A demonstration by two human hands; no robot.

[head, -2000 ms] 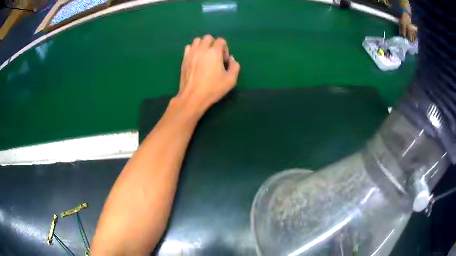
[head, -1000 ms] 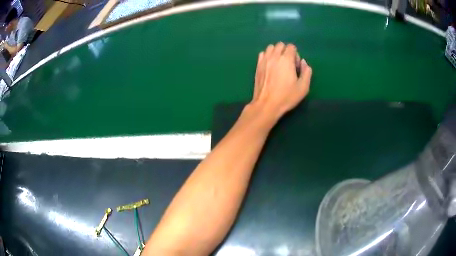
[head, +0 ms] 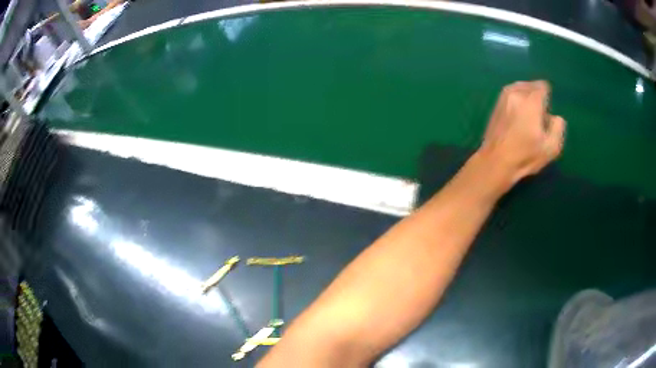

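Note:
My left hand is over the green belt at the right, back of the hand up, fingers curled. Its palm is hidden, and no held thing shows. My bare forearm runs down to the bottom edge. Left of the forearm, on the dark mat, lie two brass strips, one slanted and one nearly level. Thin green wires run from them to pale and gold strips lower down, beside my forearm. My right hand is not in view.
The green belt curves across the top, with a white edging strip along its near side. A clear fume hood is cut off at the lower right. A patterned gold mass stands at the lower left edge.
The view has swung left, so my left hand, the strips and the hood sit further right in the picture. The fingers look more curled. The white housing and other person's hand are gone from view.

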